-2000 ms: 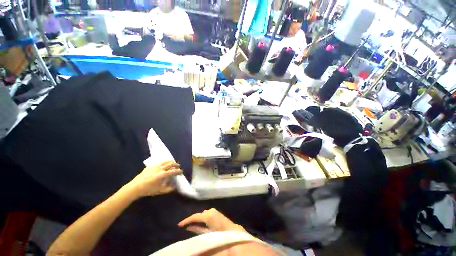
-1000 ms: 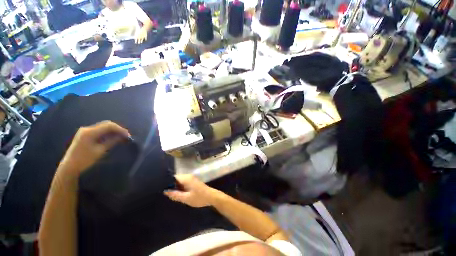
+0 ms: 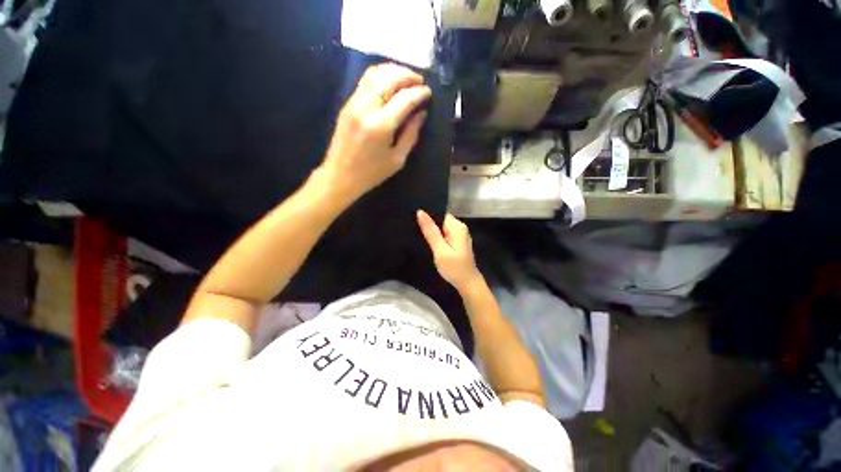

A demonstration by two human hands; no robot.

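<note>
A large black fabric panel [image 3: 194, 111] spreads left of the overlock machine [image 3: 572, 74] and hangs over the table's front edge. My left hand [image 3: 380, 124] pinches the cloth between thumb and fingers near its right side, close to the machine. My right hand [image 3: 451, 247] is at the cloth's lower right edge, by the table's front edge. Its thumb and finger look close to the cloth; whether it grips the cloth cannot be told. A white area [image 3: 389, 28] shows beyond my left hand.
Scissors [image 3: 647, 124] and a white ribbon strip [image 3: 581, 171] lie by a small parts tray [image 3: 632, 175] right of the machine. A red plastic basket [image 3: 97, 313] stands below the table at left. Pale cloth [image 3: 636, 263] hangs under the table at right.
The view has tilted down and moved closer. My left hand has moved toward the machine with the cloth, whose right edge now lies against the machine's left front. The white strip seen earlier has left my left hand.
</note>
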